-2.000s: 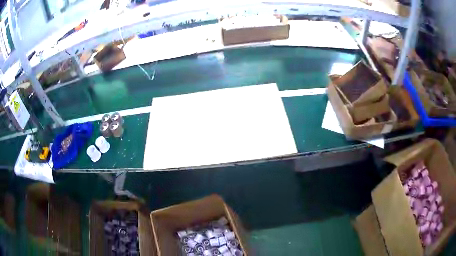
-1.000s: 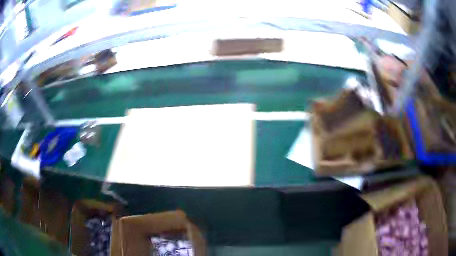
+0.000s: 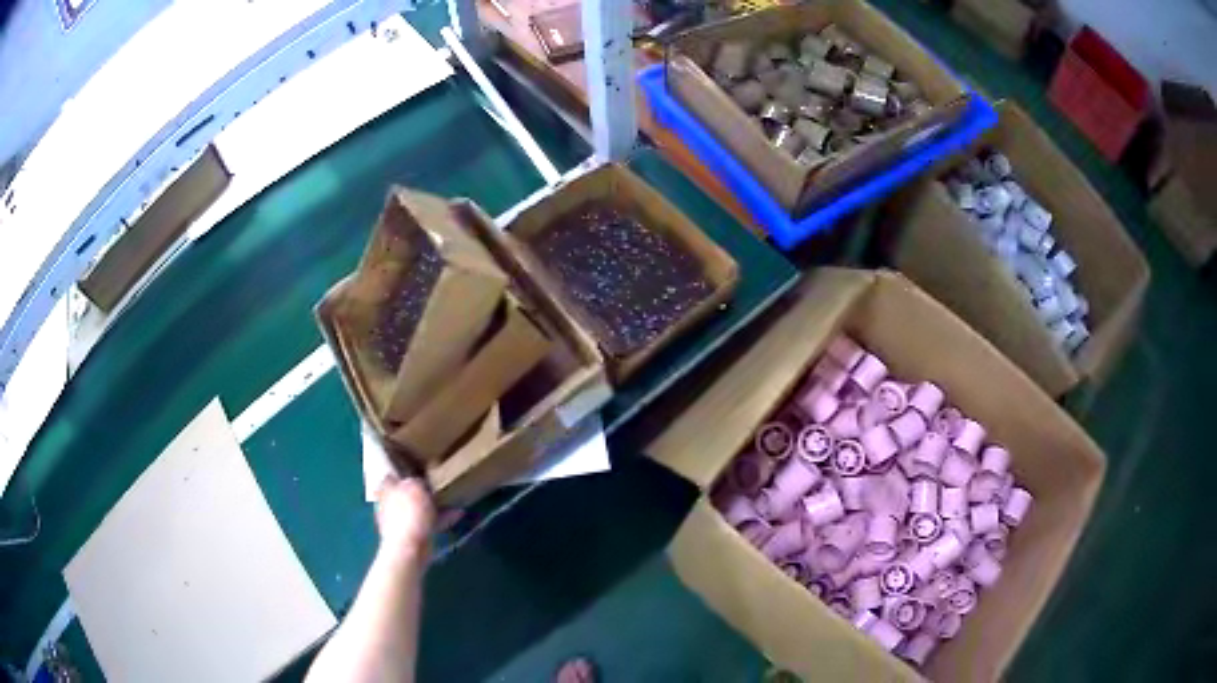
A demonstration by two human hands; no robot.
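Note:
My left hand [image 3: 404,514] reaches up from the bottom edge and holds the near corner of a shallow cardboard carton [image 3: 461,467] on the bench; its fingers are partly hidden. Smaller open cartons [image 3: 447,320] sit tilted inside it, one with small dark pieces in it. Another shallow carton [image 3: 721,274] with dark, glittering small pieces stands right beside it. My right hand is not in view.
A large carton of pink cylindrical parts [image 3: 921,494] stands at the right, below the bench. Behind it are a carton of white parts [image 3: 1021,247] and a carton of metallic parts in a blue tray [image 3: 981,118]. A pale board [image 3: 194,560] lies at left.
The view has swung right and closer to the cartons at the bench's right end. My left hand has come into view and taken hold of the carton corner.

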